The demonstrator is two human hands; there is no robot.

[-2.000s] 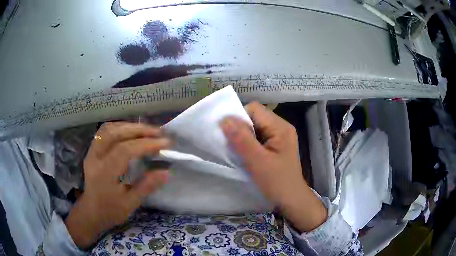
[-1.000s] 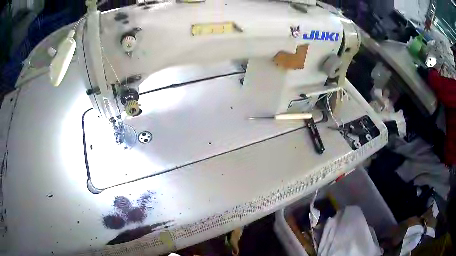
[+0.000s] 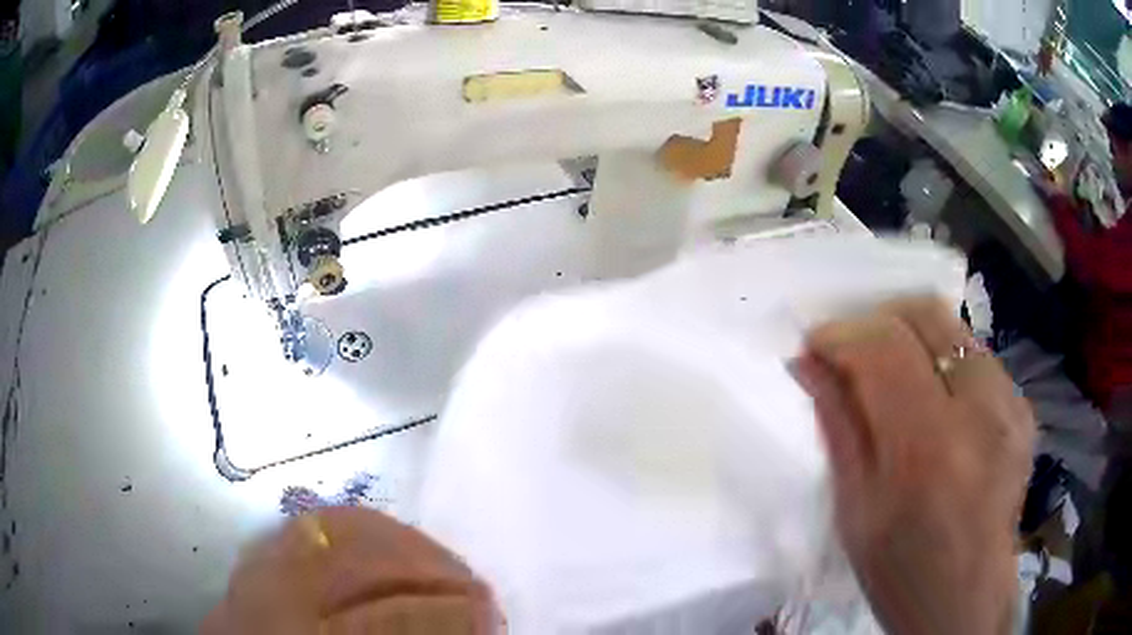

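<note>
A white garment piece (image 3: pixel 621 422) is held up over the front right of the machine table, bulging and blurred by motion. My right hand (image 3: pixel 919 434) pinches its upper right part between thumb and fingers. My left hand (image 3: pixel 360 577) is at the bottom edge, beside the cloth's lower left side, blurred and cut off; its fingertips are not clear, so its grip cannot be told. The presser foot area (image 3: pixel 302 341) is in lamp glare, with no cloth under it.
The pale machine head (image 3: pixel 435 124) with blue lettering spans the back. The tension dial (image 3: pixel 325 275) is on its left end. A small holed disc (image 3: pixel 355 346) is right of the needle. Dark stains (image 3: pixel 329 492) mark the table (image 3: pixel 112 422). Red cloth (image 3: pixel 1099 292) is at far right.
Both hands and the white piece have come into view over the table, where none showed one second ago. The cloth now hides the white-handled awl and the black tool.
</note>
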